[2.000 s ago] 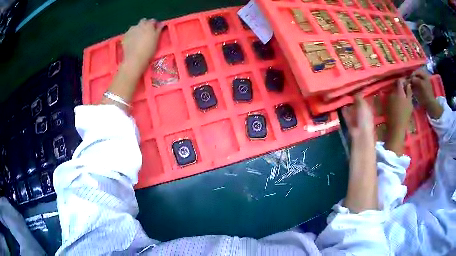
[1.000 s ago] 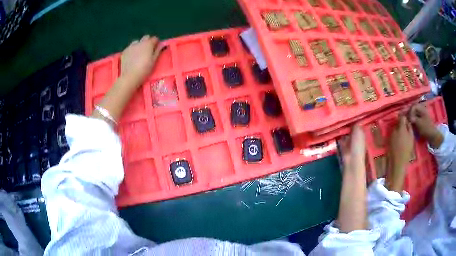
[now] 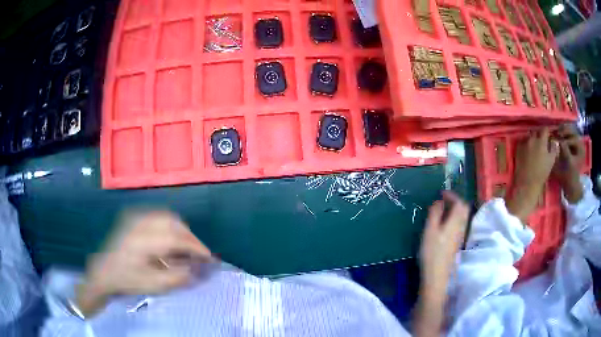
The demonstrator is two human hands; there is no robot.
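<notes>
A red tray (image 3: 184,168) holds black watch bodies, such as one in the front row (image 3: 226,146), and one pocket of thin pins (image 3: 223,34). More thin silver pins (image 3: 362,187) lie loose on the green bench. My left hand (image 3: 148,257) is low at the left, close to my body, and blurred; a small dark blur shows at its fingertips, and I cannot tell what it is. My right hand (image 3: 443,230) is at the bench's right part, beside the pins, with fingers apart and nothing visible in it.
A black tray (image 3: 49,85) lies at the left. Stacked red trays of gold strap pieces (image 3: 481,108) overlap the right side of the watch tray. At far right another person's hands (image 3: 550,161) work over a further red tray (image 3: 489,164). A pale strip (image 3: 455,161) stands by the bench edge.
My left hand has left the red tray's far edge and come back towards my body. My right hand has moved down and left, away from the stacked trays. The view has shifted.
</notes>
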